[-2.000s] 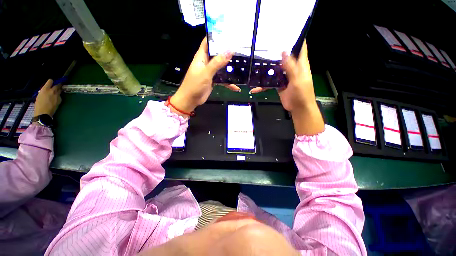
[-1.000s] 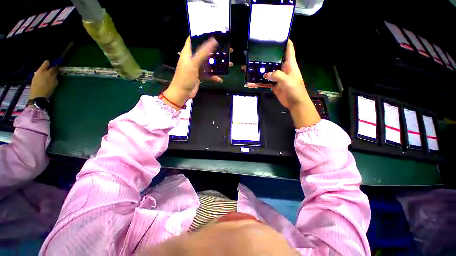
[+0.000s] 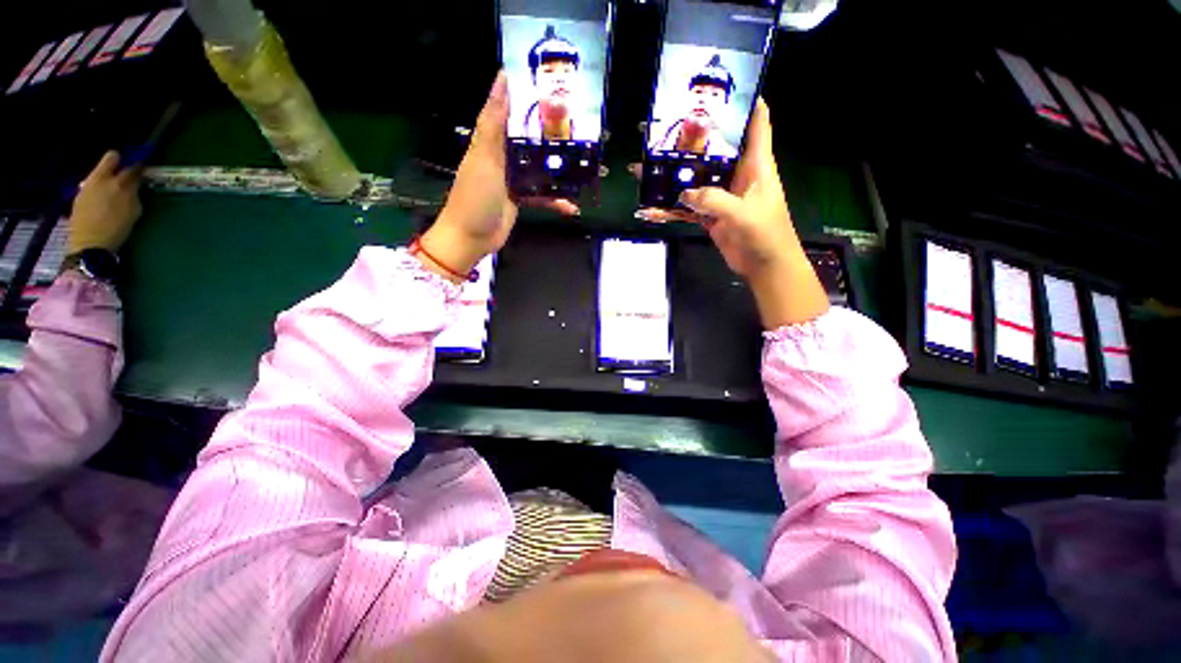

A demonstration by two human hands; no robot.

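Observation:
My left hand (image 3: 482, 188) holds a smartphone (image 3: 554, 104) upright by its left edge and bottom. My right hand (image 3: 741, 214) holds another smartphone (image 3: 703, 110) upright, its thumb at the lower screen edge. Both screens show a camera view with a person and a white shutter button; their tops are cut off by the picture's edge. Below them a black phone tray (image 3: 551, 369) lies on the green bench. A phone with a white screen (image 3: 635, 304) lies in its middle. Another lit phone (image 3: 468, 324) lies at its left, partly hidden by my left sleeve.
A tray (image 3: 1036, 386) with several lit phones lies at the right, and stacked trays stand behind it. A slanted post (image 3: 279, 110) wrapped in yellowish tape stands at the back left. Another person's hand (image 3: 106, 205) and pink sleeve are at the far left, by another tray.
The two phones have moved from side by side to apart and lower. Their screens changed from bright white to a person's picture. My left thumb has moved off the screen to the phone's edge.

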